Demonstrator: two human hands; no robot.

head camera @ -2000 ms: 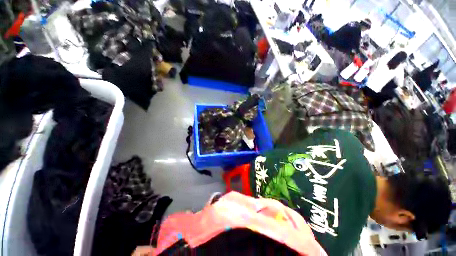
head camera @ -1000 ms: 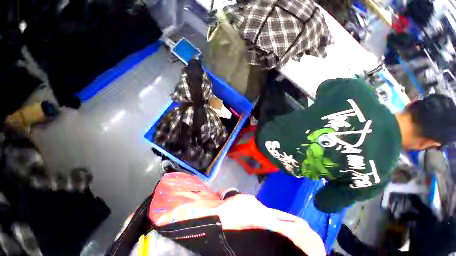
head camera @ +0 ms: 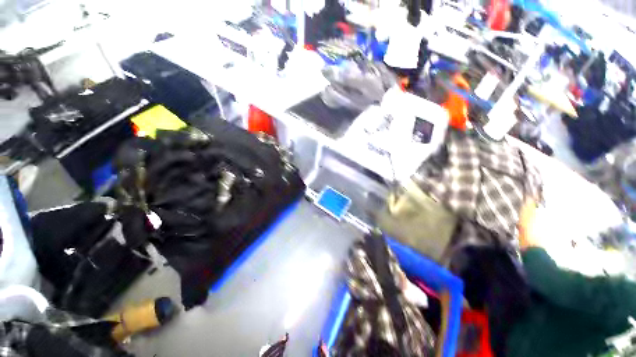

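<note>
Neither of my hands is in the picture. Nearest in front of me, a blue plastic bin (head camera: pixel 455 296) stands at the lower right, cut off by the bottom edge, with plaid fabric pieces (head camera: pixel 366 307) and a dark strip of cloth heaped in it. To the left, a large dark garment bundle (head camera: pixel 209 202) lies over another bin whose blue edge (head camera: pixel 254 247) shows. The view is blurred.
A seated person in a green sleeve (head camera: pixel 579 300) has a hand at plaid cloth (head camera: pixel 488 174) on a white table. A white sewing machine (head camera: pixel 418 129) stands behind. Grey floor (head camera: pixel 293 293) runs between the bins. A tan cylindrical object (head camera: pixel 136 318) is at lower left, a red stool (head camera: pixel 474 333) at lower right.
The view has swung up and left. The person in green and the blue bin have shifted towards the lower right. My pink sleeve has left the picture, and the dark bundle shows more fully.
</note>
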